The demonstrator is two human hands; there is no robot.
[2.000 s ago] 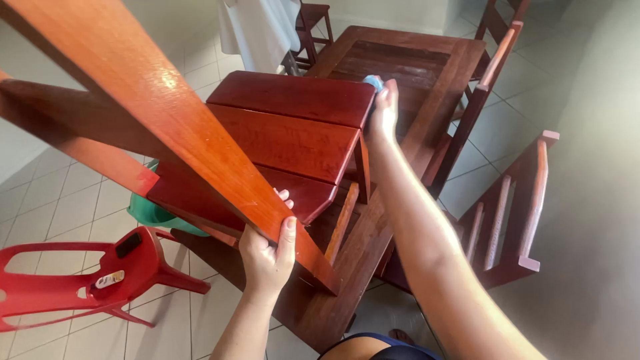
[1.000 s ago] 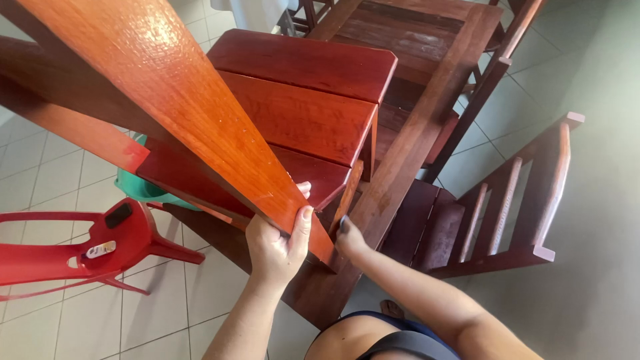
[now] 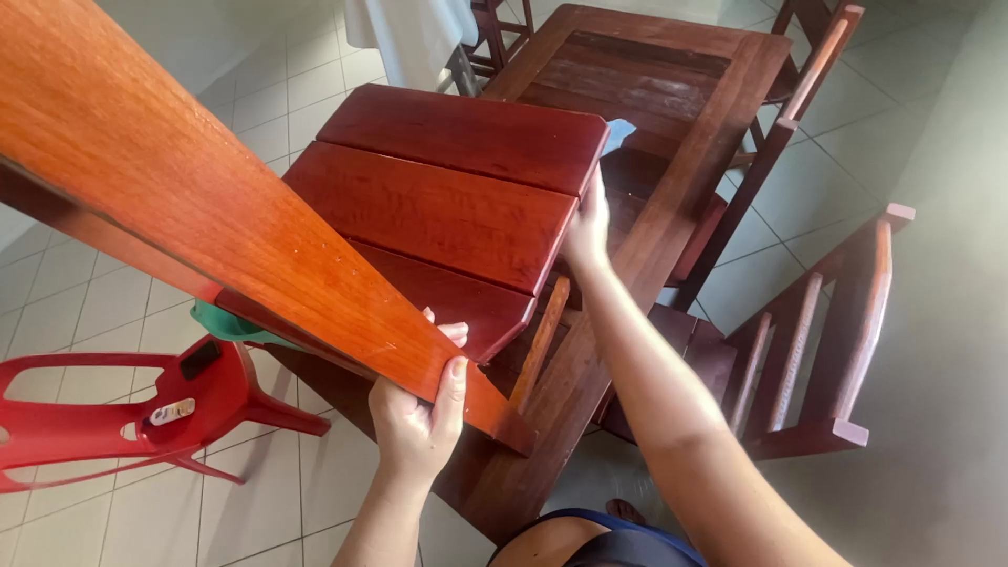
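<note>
A wooden chair (image 3: pixel 441 209) with a slatted, glossy red-brown seat lies tilted on the wooden table (image 3: pixel 661 213). Its long orange-brown upright (image 3: pixel 260 228) runs from the upper left down to the table edge. My left hand (image 3: pixel 421 402) grips this upright near its lower end, thumb on top and fingertips showing beyond it. At the seat's right edge is my right hand (image 3: pixel 591 224), its fingers mostly hidden behind and under the slats. A light blue cloth (image 3: pixel 620 135) sticks out beyond those fingers at the seat's corner, held against the wood.
A red plastic chair (image 3: pixel 213 402) stands at left, bearing a dark phone-like object (image 3: pixel 200 359) and a small labelled item (image 3: pixel 172 411). Behind the seat is a green container (image 3: pixel 236 324). Wooden chairs (image 3: pixel 819 339) line the table's right side. A white cloth (image 3: pixel 413 35) hangs at the back.
My right hand has moved from low beside the upright's lower end up to the seat's right edge, where the blue cloth shows again. My left hand has kept its grip on the upright.
</note>
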